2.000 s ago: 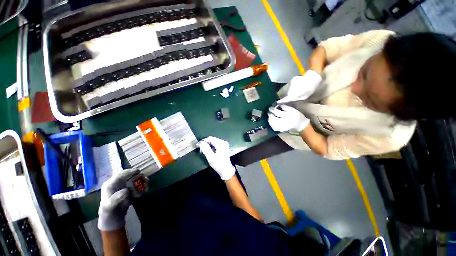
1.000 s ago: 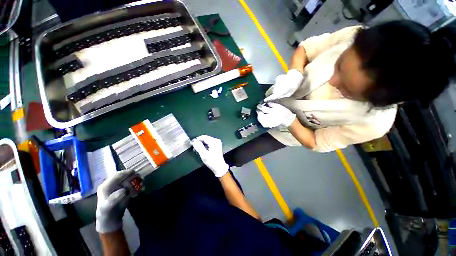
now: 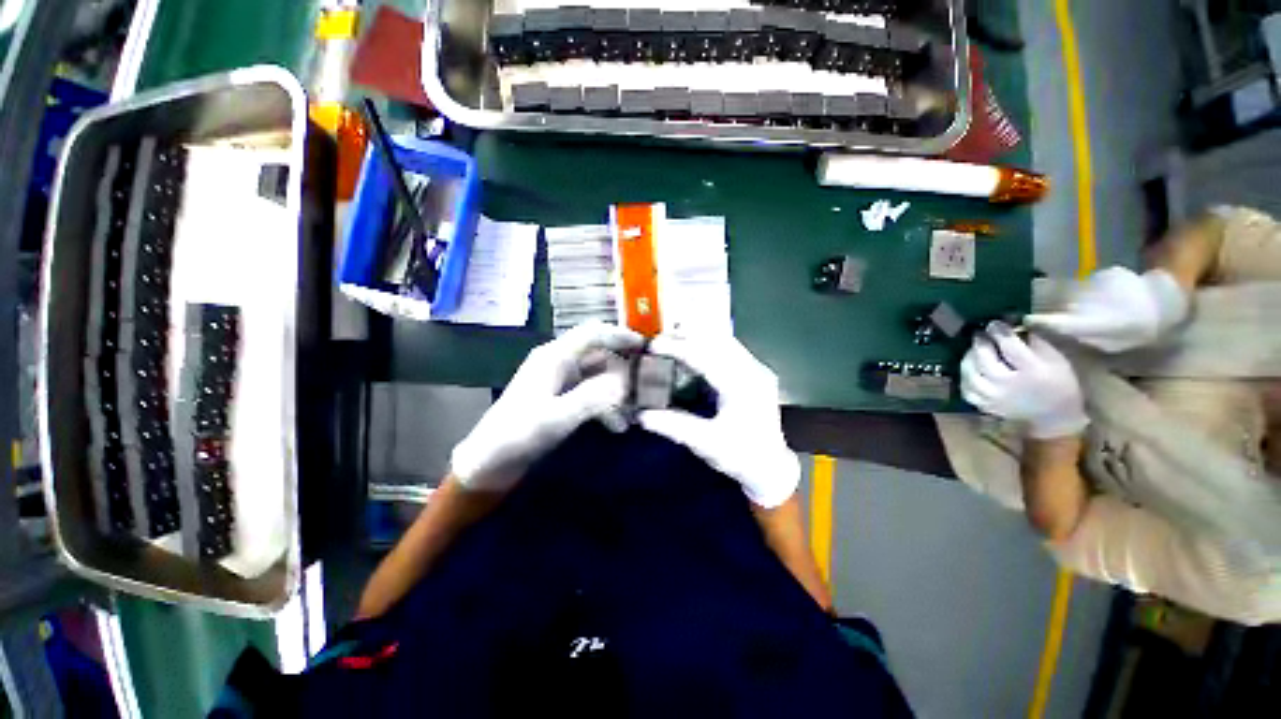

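My left hand (image 3: 541,407), in a white glove, and my right hand (image 3: 728,421), also gloved, meet in front of my body. Together they hold a grey-and-black component unit (image 3: 653,381) between their fingers. Its underside is hidden by the gloves. Just beyond the hands a striped label sheet (image 3: 695,267) lies on the green bench, with an orange strip (image 3: 638,267) across it. My fingers overlap its near edge in the picture; I cannot tell whether they touch it.
A metal tray (image 3: 295,421) with unit rows stands left, another (image 3: 703,136) ahead. A blue bin (image 3: 457,246) and printed paper (image 3: 502,274) lie left of the sheet. Loose units (image 3: 840,274), a white tube (image 3: 913,176) and a second person's gloved hands (image 3: 1026,379) are right.
My hands have come together at the unit; the right has left the sheet's right side. The view has turned left, showing more of the left tray. The unit's red face no longer shows.
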